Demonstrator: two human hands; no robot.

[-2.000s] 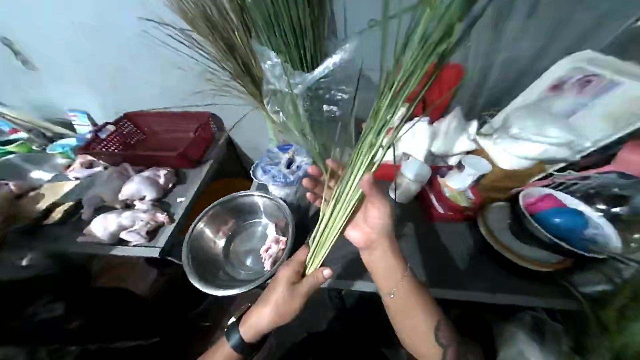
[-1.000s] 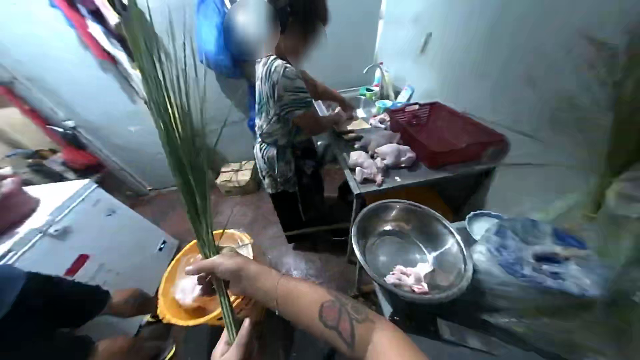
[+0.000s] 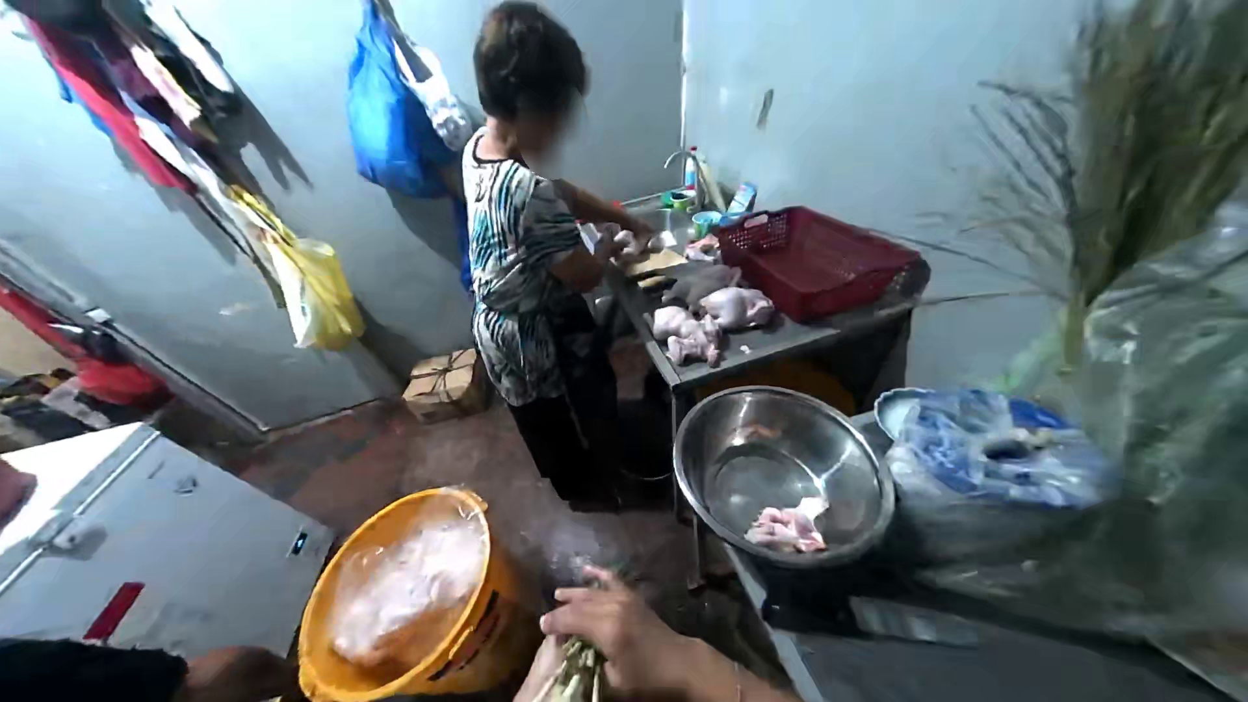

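Observation:
My right hand (image 3: 619, 619) is closed round a bundle of long grass-like stalks (image 3: 577, 673) at the bottom centre, cut ends toward me. My left hand (image 3: 544, 675) grips the same bundle from the left, partly cut off by the frame edge. Just left of my hands stands an orange bucket (image 3: 487, 634) with whitish contents under what looks like clear plastic. A steel bowl (image 3: 702, 439) at the right holds a piece of raw poultry (image 3: 788, 528).
A co-worker (image 3: 526, 253) handles something at a metal table (image 3: 780, 346) bearing plucked chickens (image 3: 736, 307) and a dark red crate (image 3: 814, 263). A white chest (image 3: 195, 565) stands at left. Plastic bags (image 3: 994, 458) lie at right, beside upright dry stalks (image 3: 1121, 166).
The view has swung left from the counter. The bundle, upright in my hands before, now points away from me low in the frame, with both hands still on it.

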